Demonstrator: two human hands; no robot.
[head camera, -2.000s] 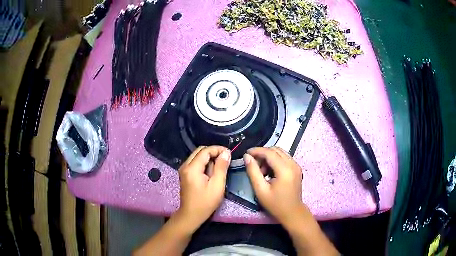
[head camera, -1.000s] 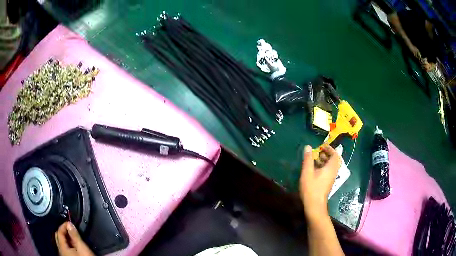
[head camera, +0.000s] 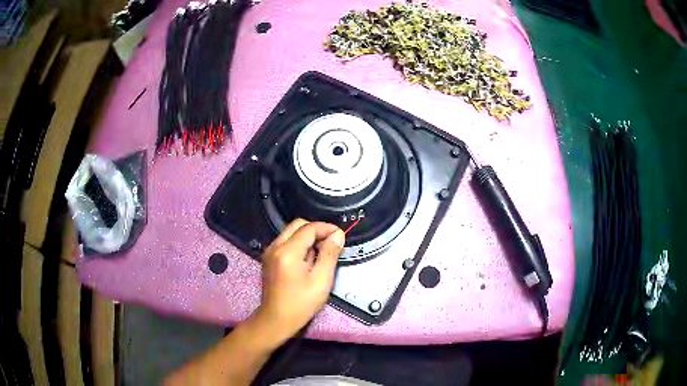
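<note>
The speaker driver (head camera: 339, 154), with its silver-grey magnet disc up, sits on the square black panel (head camera: 377, 283) in front of me. My left hand (head camera: 297, 275) is at the panel's near-left edge. Its thumb and finger pinch a thin lead with a red tip (head camera: 351, 226), which reaches the small terminals on the driver's near side. Whether the tip touches a terminal is too small to tell. My right hand is not in view. A blurred yellow and orange piece (head camera: 640, 375) shows at the bottom right edge.
Black electric screwdriver (head camera: 512, 230) lies right of the panel. A pile of terminal pieces (head camera: 437, 53) lies behind. Red-tipped lead wires (head camera: 197, 79) and an open clear bag (head camera: 105, 203) are at the left. A second cable bundle (head camera: 614, 234) lies on the green bench.
The view has swung back from the green bench to the panel. My right hand, earlier at the yellow soldering gun, has left the picture. My left hand still pinches the red-tipped lead.
</note>
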